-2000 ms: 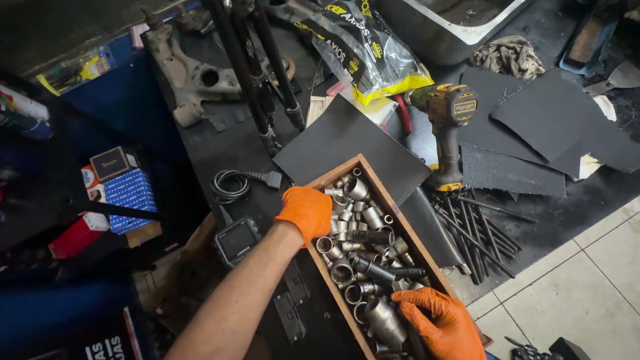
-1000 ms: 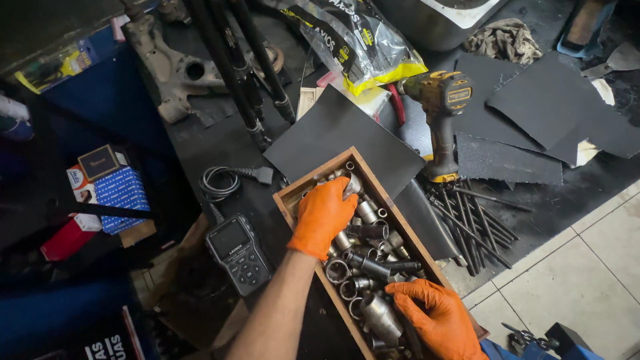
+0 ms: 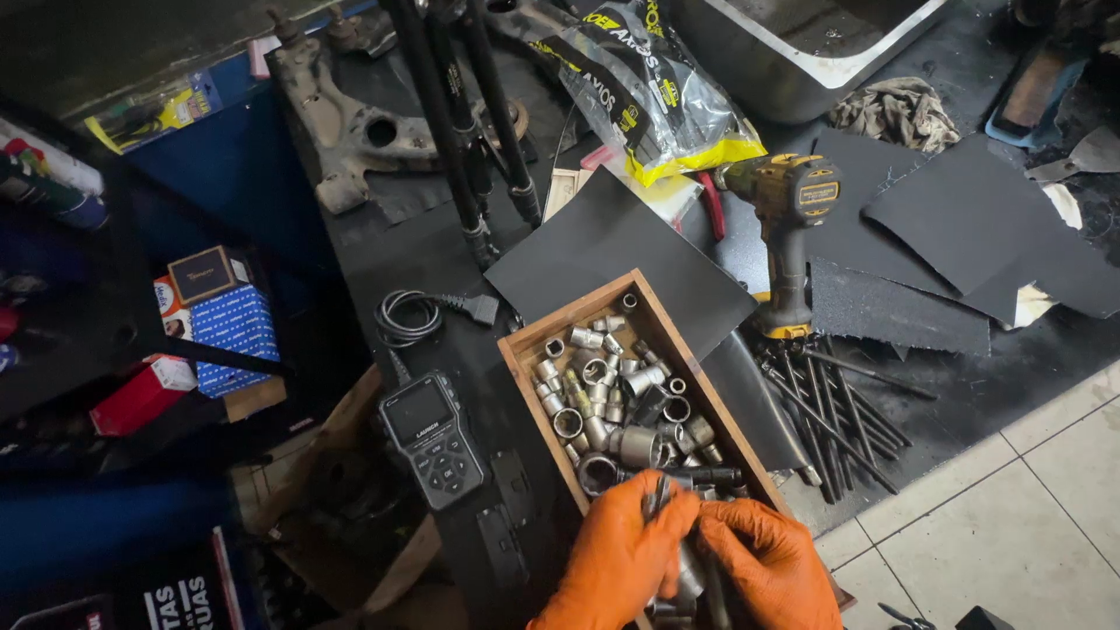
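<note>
A wooden box (image 3: 661, 319) full of loose metal sockets (image 3: 634, 446) lies on the black bench top. Over its near end, my left hand (image 3: 626, 547), in an orange glove, pinches a small metal piece, probably a socket (image 3: 658, 497). Beside it my right hand (image 3: 761, 556), also gloved in orange, has its fingertips together, touching or nearly touching the left fingers. Whether the right hand grips anything is hidden. More sockets show below and between the hands.
Left of the box lie a handheld diagnostic scanner (image 3: 435, 442) and its coiled cable (image 3: 409, 319). A cordless drill (image 3: 787, 236) stands beyond the box, near metal rods (image 3: 840, 420) and black sheets (image 3: 962, 219). Behind are a control arm (image 3: 350, 131), a plastic bag (image 3: 647, 87) and a metal basin (image 3: 787, 61).
My left hand has moved from the far part of the box to its near end, beside my right hand. It now pinches a small metal piece. The view has shifted somewhat.
</note>
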